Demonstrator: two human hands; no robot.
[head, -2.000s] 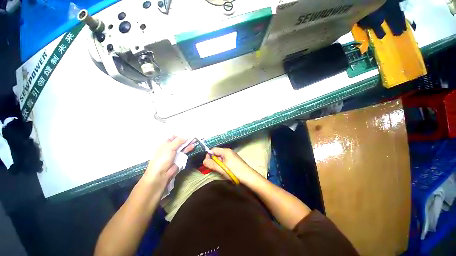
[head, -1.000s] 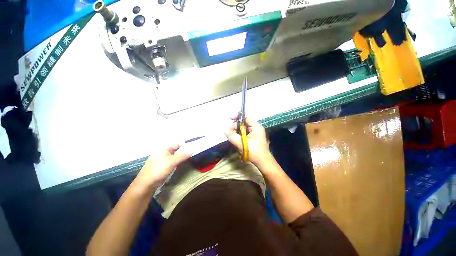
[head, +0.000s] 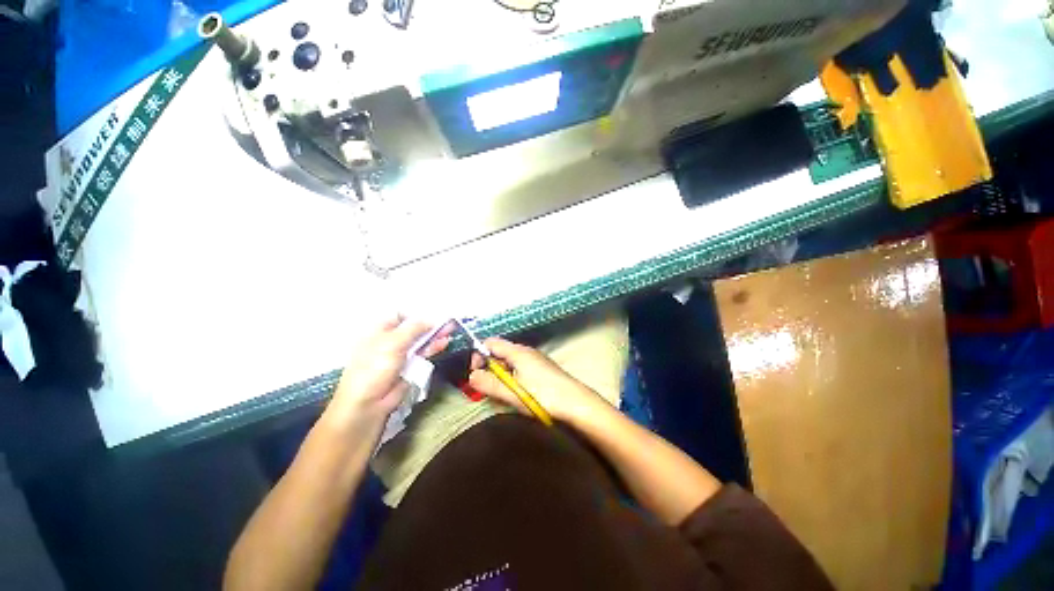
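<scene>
My left hand [head: 376,367] holds a white strip [head: 417,374] at the table's front edge, over my lap. The strip's lower part hangs below the fingers. My right hand [head: 522,375] grips scissors with yellow handles [head: 521,391]. The blades point up and left towards the strip's upper end at my left fingertips. Whether the blades are open or touch the strip is too small to tell.
The sewing machine [head: 509,98] stands behind on the white table [head: 231,312]. A black pad [head: 740,154] and a yellow-orange pouch [head: 930,139] are at right. A brown board [head: 838,404], red stool [head: 1000,271] and blue crate [head: 1006,433] stand right of my lap.
The scissors have moved down and left from over the table, with blades now near my left fingertips. My left hand has drawn the strip back, and it now hangs below the fingers.
</scene>
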